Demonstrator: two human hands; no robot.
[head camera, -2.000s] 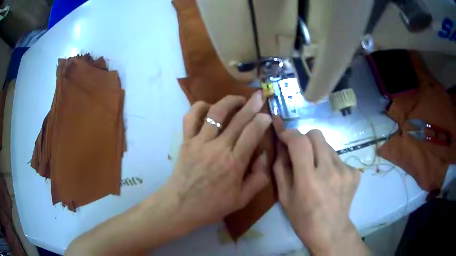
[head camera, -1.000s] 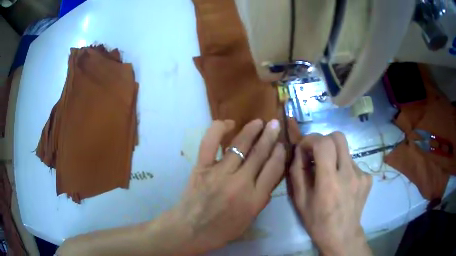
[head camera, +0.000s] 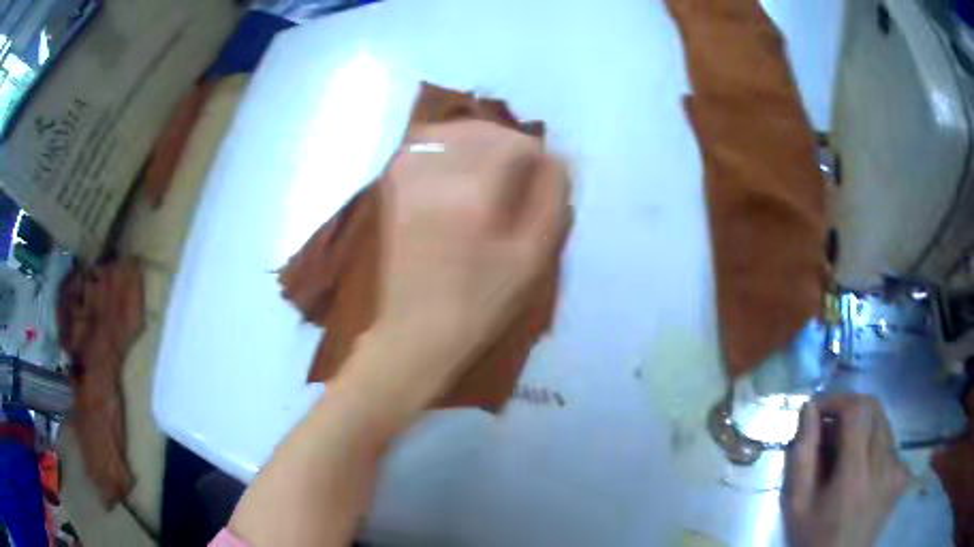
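Note:
My left hand (head camera: 465, 219), blurred, is over the upper part of the bundle of rust-brown cut pieces (head camera: 523, 353); its fingers are curled and I cannot tell if they pinch a piece. My right hand (head camera: 844, 470) rests with curled fingers at the lower right, in front of the needle area; nothing is clearly seen in it. The sewn brown cloth (head camera: 764, 192) lies left of the machine head, its pointed end near the presser foot (head camera: 831, 308). The shiny plate (head camera: 881, 321) is brightly lit.
The cream machine head (head camera: 897, 139) stands at the right. A carton (head camera: 75, 139) with printed lettering is at the upper left, with more brown cloth (head camera: 101, 374) below it. A round shiny metal part (head camera: 735, 433) is left of my right hand. Brown cloth shows at the right edge.
The view has swung left. My left hand has left the cloth at the needle and moved over the bundle. My right hand no longer pinches the folded edge. The sewn cloth's pointed end is now uncovered.

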